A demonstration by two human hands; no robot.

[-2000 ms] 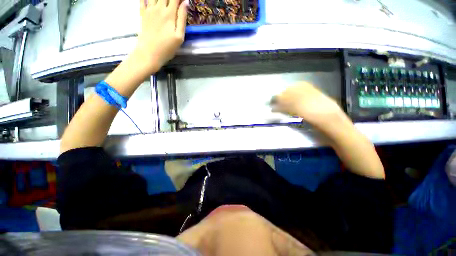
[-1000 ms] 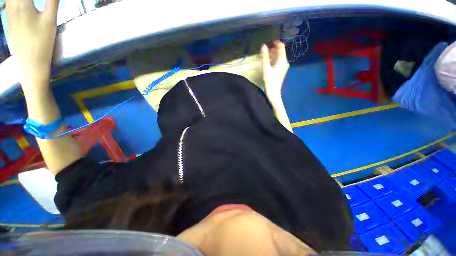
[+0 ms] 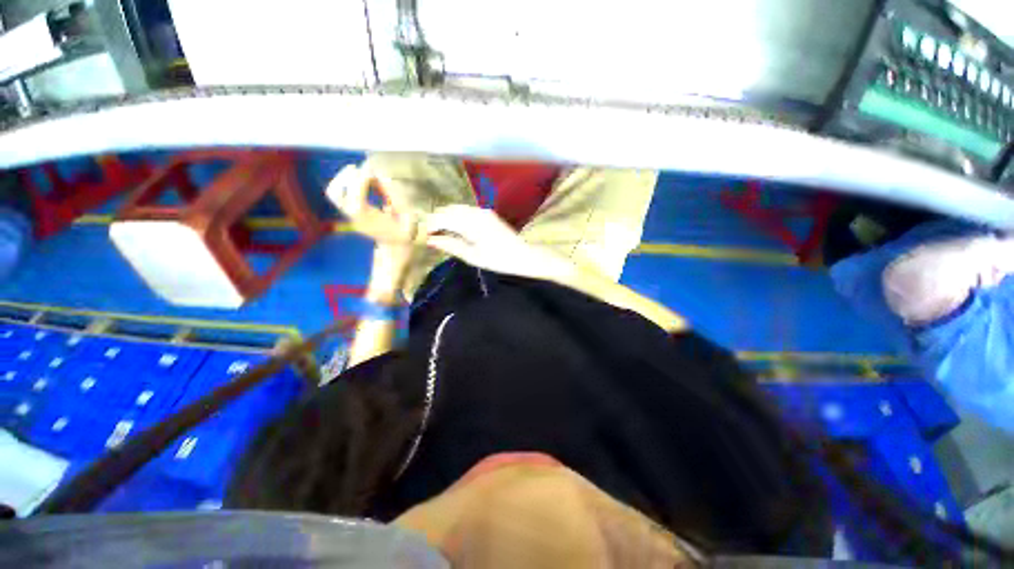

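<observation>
My left hand (image 3: 384,213) is blurred in front of my lap, below the line's near edge. A blue strap (image 3: 375,310) is on my left wrist. A pale patch shows at its fingertips; I cannot tell whether it is a held thing. My right hand (image 3: 473,231) lies just right of the left one, its fingers at or near the left hand, also blurred. Whether it holds anything is not clear. A green PCB panel (image 3: 932,125) sits in a black pallet (image 3: 854,76) at the upper right, away from both hands.
The pale conveyor rail (image 3: 500,128) crosses the top. A red stool with a whitish part (image 3: 184,263) stands at left. Blue boxes (image 3: 100,389) lie lower left, with more at lower right. A person's blue sleeve or clothing (image 3: 962,345) shows at right.
My left hand has come down from the blue coil bin, past the line edge, to my lap. My right hand has left the line and moved beside it. The view has tilted down, then partly back.
</observation>
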